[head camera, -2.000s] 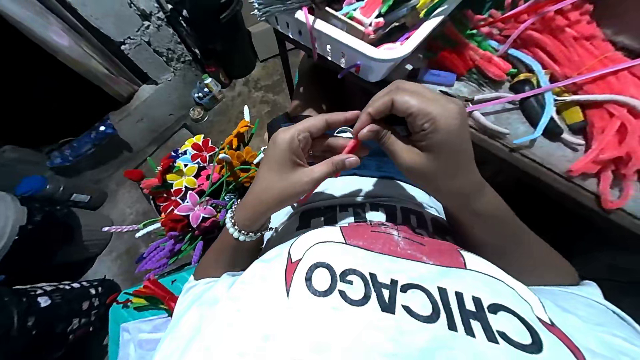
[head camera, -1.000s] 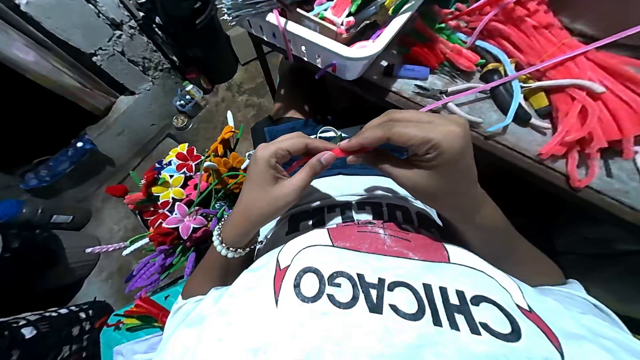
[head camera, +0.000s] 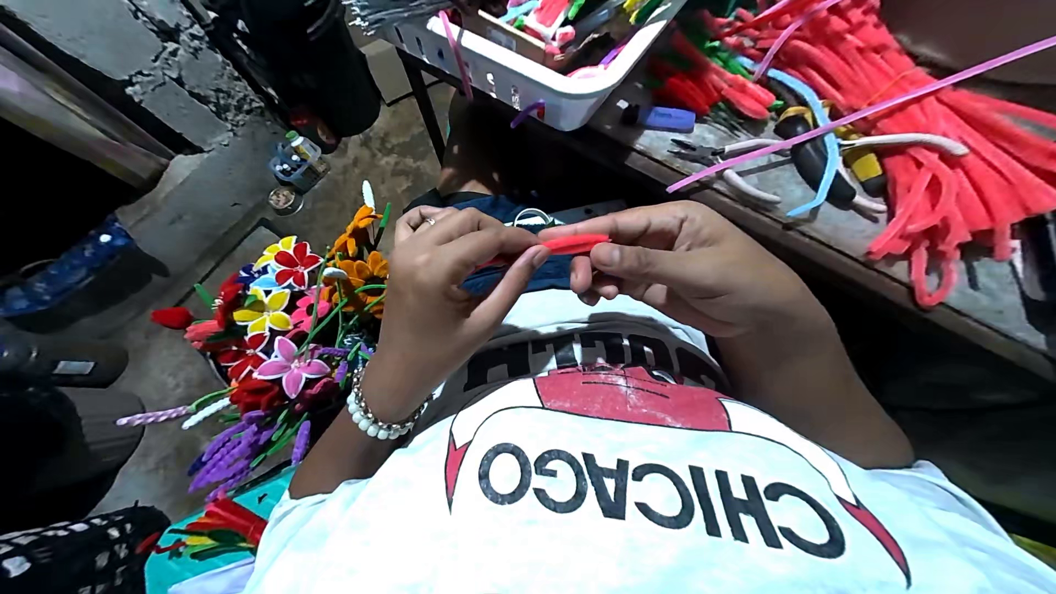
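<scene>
A short red pipe-cleaner piece (head camera: 576, 244) stretches between my two hands in front of my lap. My left hand (head camera: 462, 268), with a beaded bracelet at the wrist, pinches its left end between thumb and forefinger. The right end sits between the thumb and fingers of my right hand (head camera: 676, 260). Part of the red piece is hidden behind the left fingers. On the bench to the right lie a large bundle of red pipe cleaners (head camera: 949, 148), pliers (head camera: 755, 153), a blue pipe cleaner (head camera: 827, 136) and a long pink one (head camera: 742, 154).
A white plastic basket (head camera: 569, 103) of craft pieces stands at the bench edge, beside a purple-blue marker-like item (head camera: 667, 119). Pipe-cleaner flowers (head camera: 293, 366) cluster at the left. Red and green pipe cleaners (head camera: 219, 528) lie on a teal surface (head camera: 157, 569) at lower left.
My hands have drawn slightly apart, and more of the red piece shows between them. The right fingers have shifted to its right end.
</scene>
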